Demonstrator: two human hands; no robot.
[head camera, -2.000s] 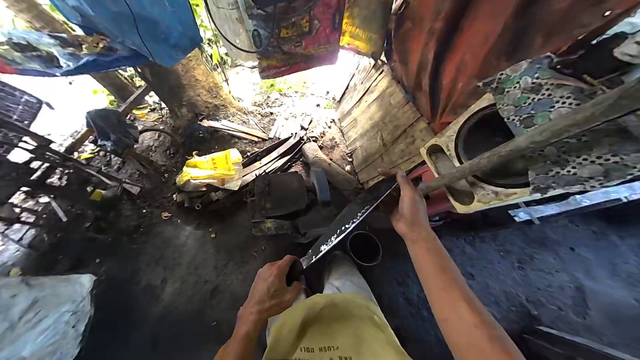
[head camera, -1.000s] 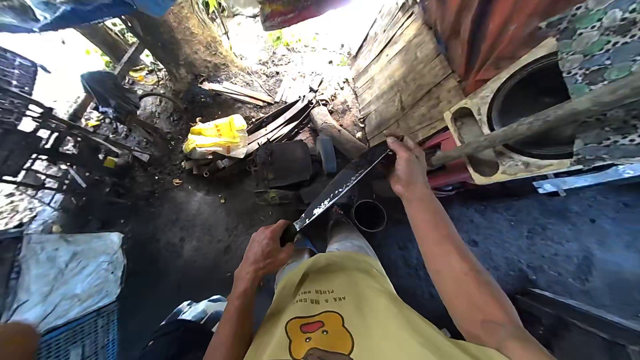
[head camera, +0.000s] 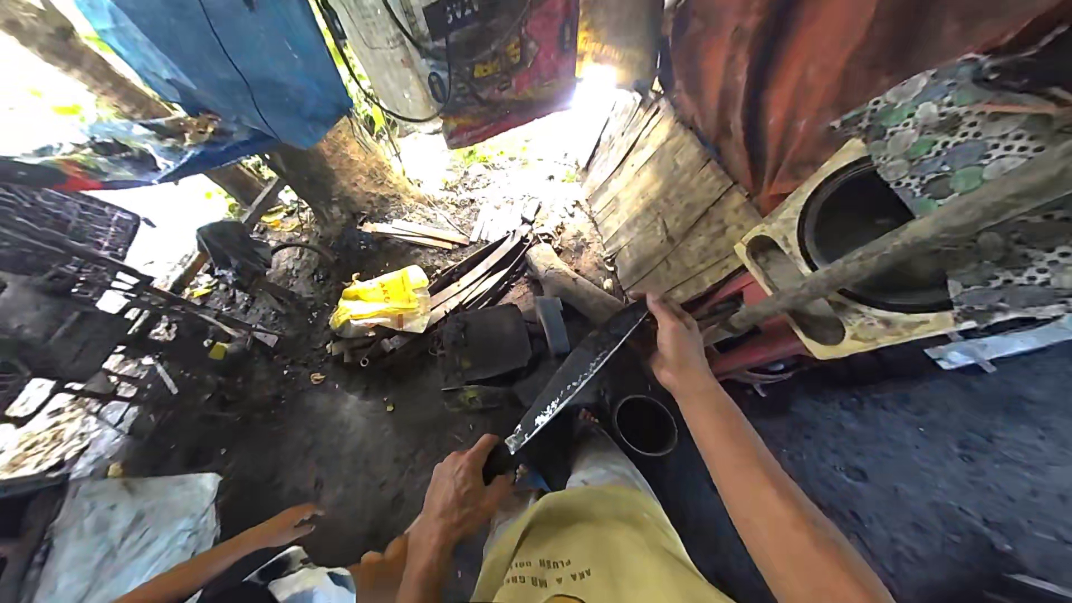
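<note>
My left hand (head camera: 461, 486) is closed around the dark handle of a long machete (head camera: 582, 373), whose broad black blade slants up to the right. Pale specks or marks run along its lower edge. The fingers of my right hand (head camera: 674, 339) are at the blade's tip; whether they pinch it or only touch it is hard to tell. Below the blade, beside my leg, stands a round dark container (head camera: 645, 425). A dark block (head camera: 488, 342) and a narrow grey block (head camera: 553, 325) lie just beyond the blade.
Another person's hand (head camera: 289, 525) reaches in at lower left. Ahead lie a yellow plastic bag (head camera: 383, 300), split wood strips (head camera: 481, 272) and a log (head camera: 574, 283). Wooden boards (head camera: 670, 201) and a pale frame with a round basin (head camera: 871, 331) stand at right, crossed by a pole (head camera: 904, 243).
Another person's arm and hand now show at lower left, reaching inward. Both my hands stay at the machete's two ends. The view has shifted.
</note>
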